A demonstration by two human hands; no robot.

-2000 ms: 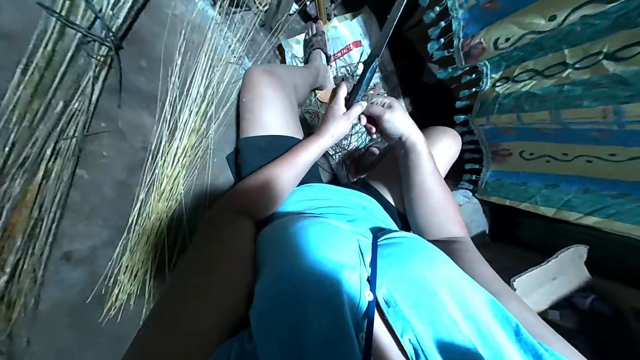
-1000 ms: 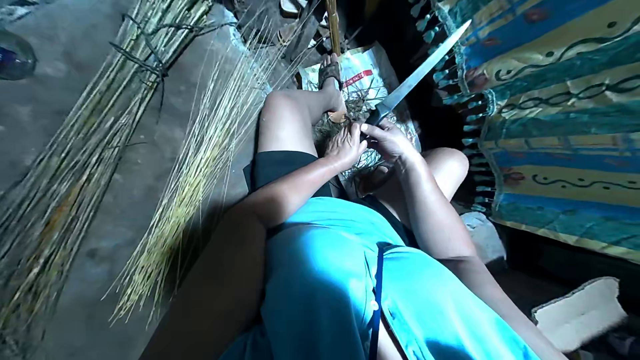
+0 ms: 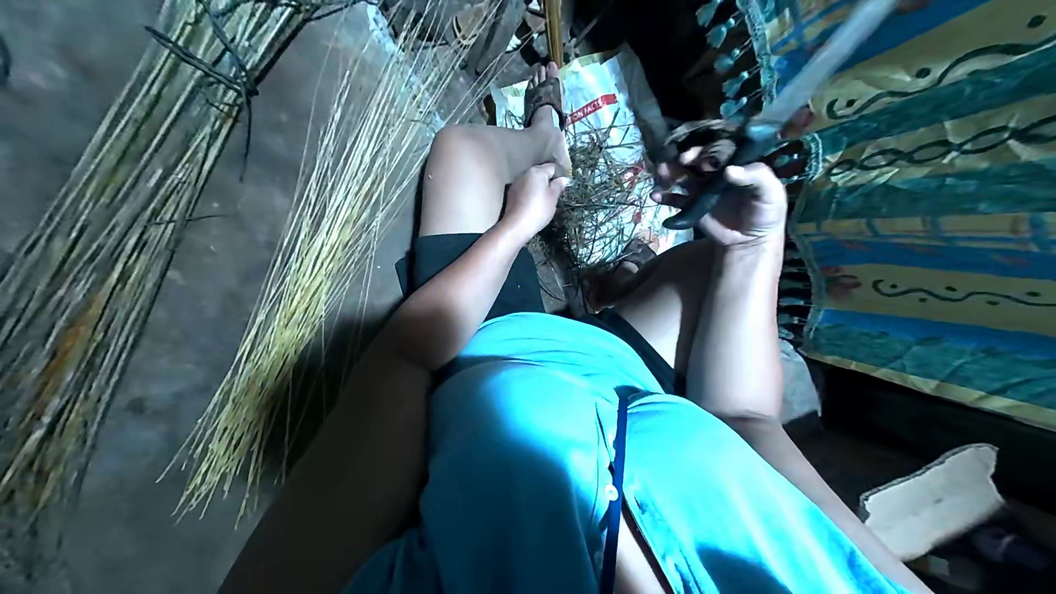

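My right hand (image 3: 734, 194) is raised at the upper right and grips the dark handle of a long-bladed knife (image 3: 813, 70). The blade points up and to the right, over the patterned cloth, and is blurred. My left hand (image 3: 535, 198) is closed beside my foot, close to the heap of thin dry trimmings (image 3: 602, 194); whether it holds something small cannot be told. The trimmings lie on a printed sack (image 3: 590, 82) between my feet. To the left on the floor lie a loose bundle of thin yellowish sticks (image 3: 305, 280) and a tied bundle of similar sticks (image 3: 124, 206).
A patterned cloth with tassels (image 3: 932, 247) hangs along the right side. A torn cardboard piece (image 3: 932, 499) is at the lower right. A wooden pole (image 3: 553, 33) stands beyond my foot. Both my legs flank the sack.
My hands, close together before, are now apart. The right hand has moved right and up with the knife; the left is nearer my foot.
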